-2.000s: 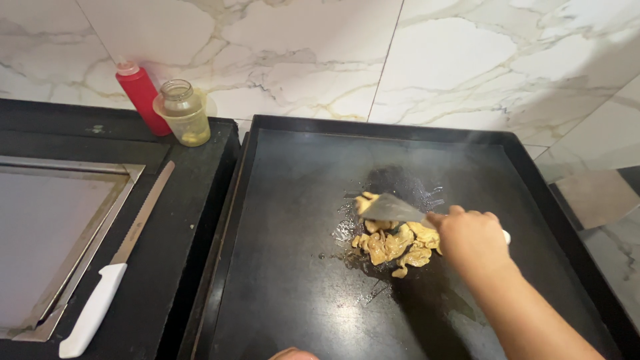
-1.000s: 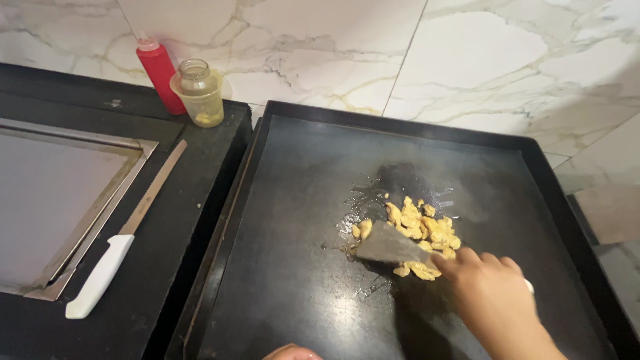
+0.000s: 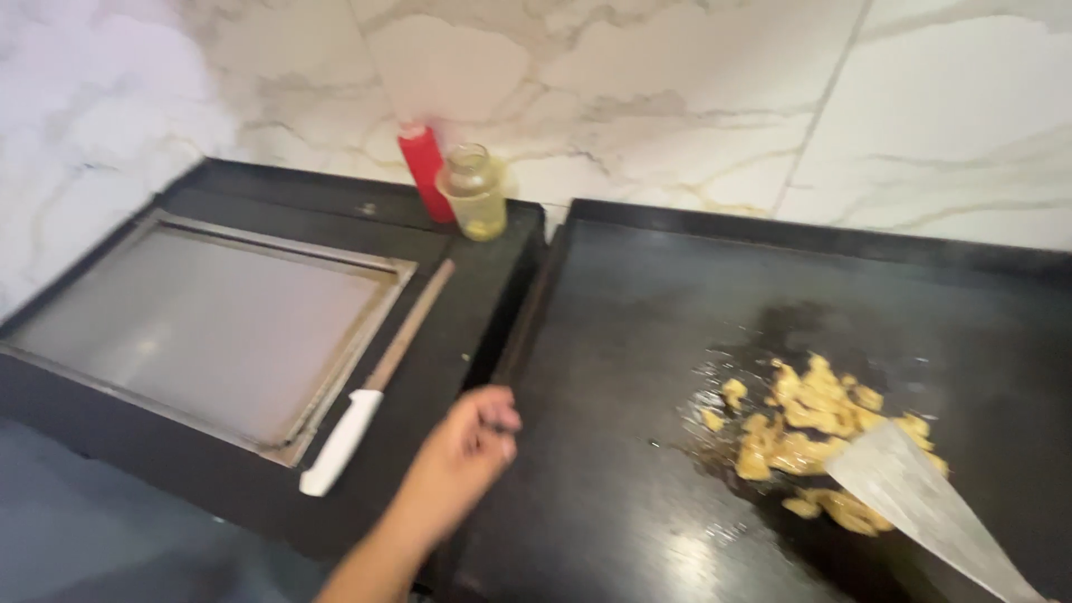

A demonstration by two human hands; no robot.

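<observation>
Pieces of cooked, yellowish meat [image 3: 804, 419] lie in a loose pile on the dark flat griddle [image 3: 620, 335], with a wet, oily patch around them. A metal spatula [image 3: 913, 486] reaches in from the lower right, its blade over the near right part of the pile. The hand on its handle is outside the frame. My left hand [image 3: 477, 427] hovers near the griddle's left edge, fingers loosely curled and nothing visible in them. Left of it, a long knife [image 3: 343, 444] with a white handle lies on the black counter.
A red squeeze bottle [image 3: 427, 176] stands beside a glass jar [image 3: 469, 163] set in a clear plastic cup [image 3: 477, 209] at the counter's back corner. A framed flat plate [image 3: 209, 327] is set into the counter at left. Marbled tiles [image 3: 628, 100] rise behind.
My left hand, barely visible at the bottom edge before, now reaches over the griddle's left side. My right hand has left view. The view has swung left.
</observation>
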